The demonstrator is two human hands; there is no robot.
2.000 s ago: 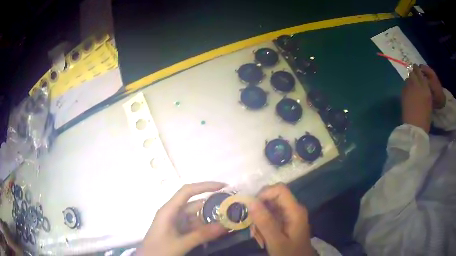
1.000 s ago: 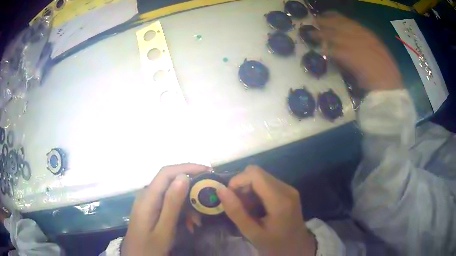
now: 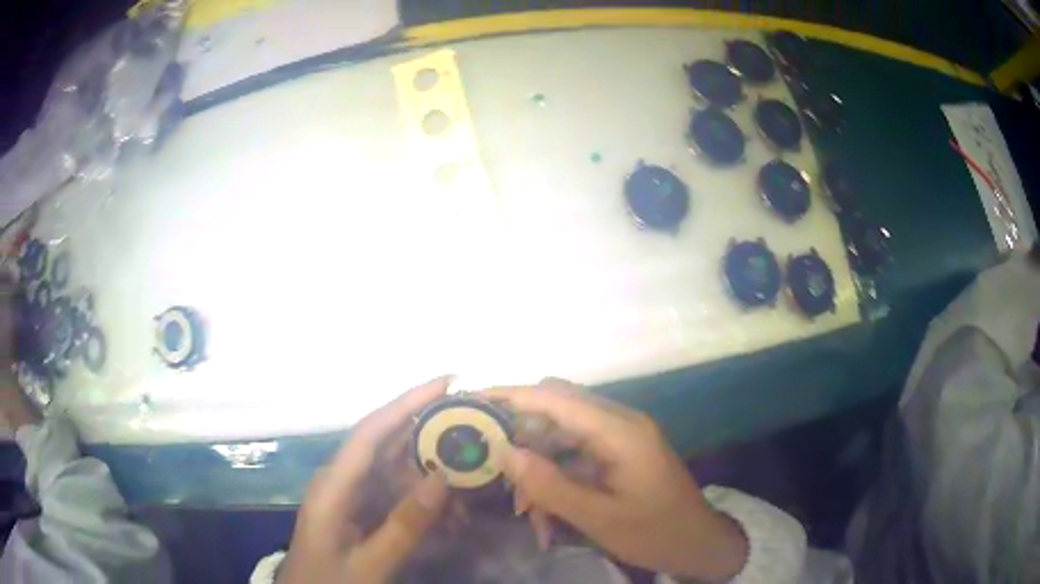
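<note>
A round dark watch housing (image 3: pixel 428 412) is held between both hands at the bottom centre, below the bench's front edge. A cream ring adhesive (image 3: pixel 430 443) lies on its face, with a dark centre showing a green spot and a small hole at the lower left. My left hand (image 3: pixel 371 479) grips the housing's left side, thumb at the ring's lower edge. My right hand (image 3: pixel 610 473) holds the right side, its thumb or finger at the ring's lower right. The fingers behind the housing are partly hidden.
Several dark housings (image 3: pixel 657 196) lie at the mat's right. A yellow backing strip (image 3: pixel 468 118) lies at the back centre. One ringed housing (image 3: pixel 179 335) is at left, near heaped small rings (image 3: pixel 57 325) and crinkled plastic (image 3: pixel 91 103). Neighbours' white sleeves (image 3: pixel 86 513) show at both sides.
The ring, earlier held beside the housing, now lies on its face. Since one second ago, my left thumb has moved down to its lower edge. The neighbour's hand has left the dark housings. The view has shifted.
</note>
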